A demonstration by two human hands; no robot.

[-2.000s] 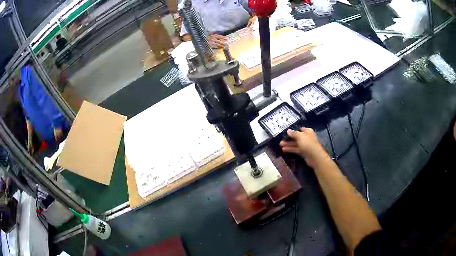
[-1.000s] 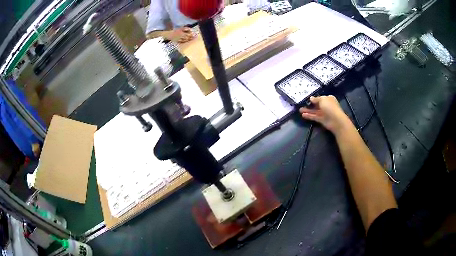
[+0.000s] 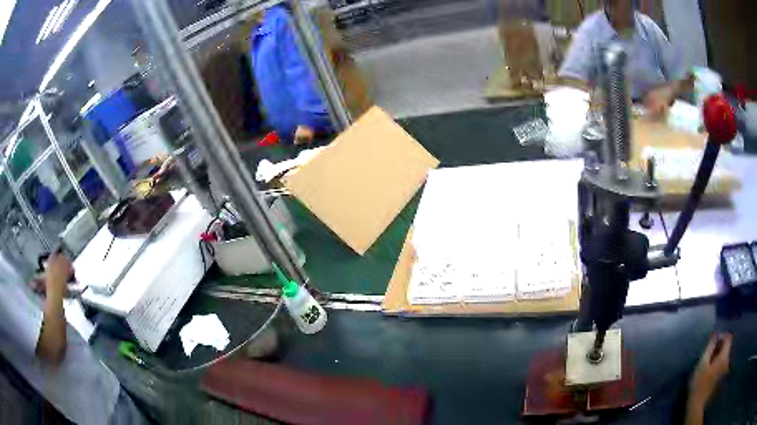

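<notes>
The hand press (image 3: 610,249) stands at the right, its red-knobbed lever (image 3: 693,195) raised and leaning right. Its cream-white pressing block (image 3: 593,357) is over the red-brown fixture (image 3: 548,386). My right hand (image 3: 711,365) is low at the right edge, slightly blurred, fingers loosely bent, with nothing seen in it. It is right of the fixture and below a black LED work light (image 3: 739,266), which the right edge cuts off. The lens stack (image 3: 498,241) lies left of the press on tan cardboard. My left hand is not in view.
A tan cardboard divider (image 3: 361,178) lies tilted behind the bench. A green-nozzled bottle (image 3: 305,309), white scrap (image 3: 204,334), thin line and red-brown pad (image 3: 315,394) are at front left. A metal post (image 3: 224,149) rises nearby. Other people are at left, behind and upper right.
The view has swung left, so the press now sits at the right and most of the lamp row is out of view. My right hand is now away from the lamp it was touching.
</notes>
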